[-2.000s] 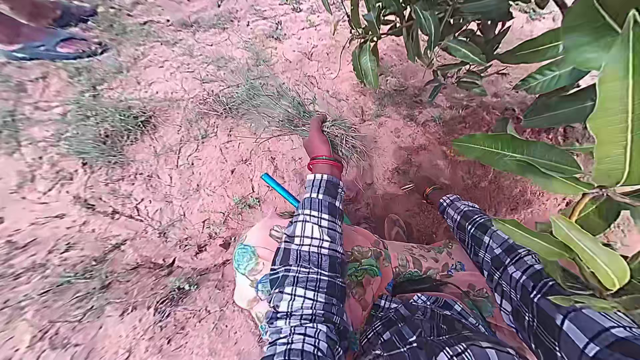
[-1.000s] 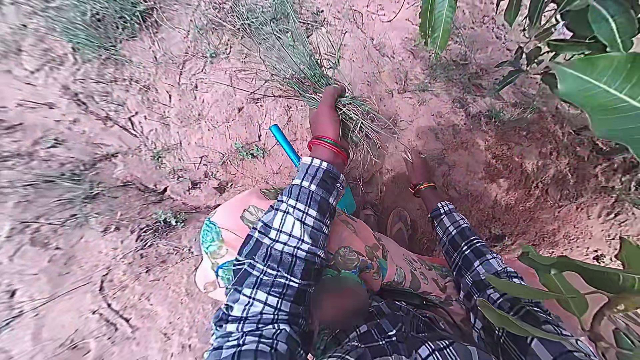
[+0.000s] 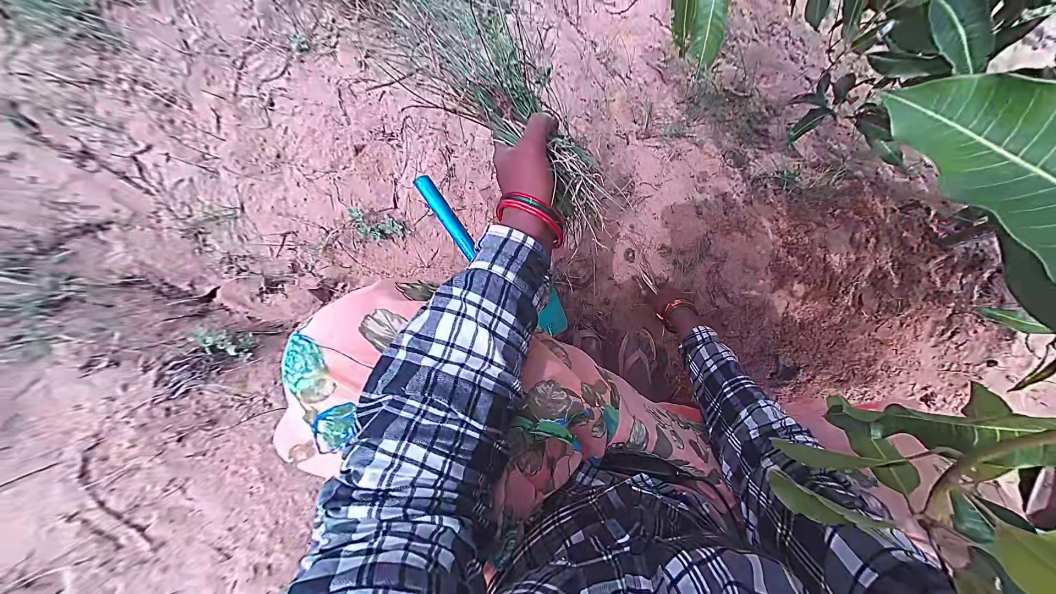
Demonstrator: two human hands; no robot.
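Note:
My left hand point(image 3: 526, 169), with red and green bangles at its wrist, is closed around a bunch of long grass point(image 3: 495, 78) whose pale ends stick out to the right. Below and left of that wrist, a tool with a blue handle point(image 3: 445, 216) lies partly under my left forearm; a teal part point(image 3: 553, 313) shows on the forearm's other side. My right hand point(image 3: 668, 307) is low at the reddish soil in shadow, by a few pale dry stalks point(image 3: 648, 276). Its fingers are dark and blurred, so whether it grips the stalks is unclear.
Green leafy branches point(image 3: 982, 140) hang at the upper right, and more leaves point(image 3: 899, 445) cross in front of my right sleeve. Loose, dug-looking soil point(image 3: 858, 289) lies right of my right hand. A sandalled foot point(image 3: 638, 355) is beside the floral cloth point(image 3: 561, 388). Small weeds point(image 3: 375, 224) dot the ground.
The view has shifted since two seconds ago. My left hand stays on the grass throughout. My right hand, reaching up near the grass ends one second ago, is now lower, close to the soil.

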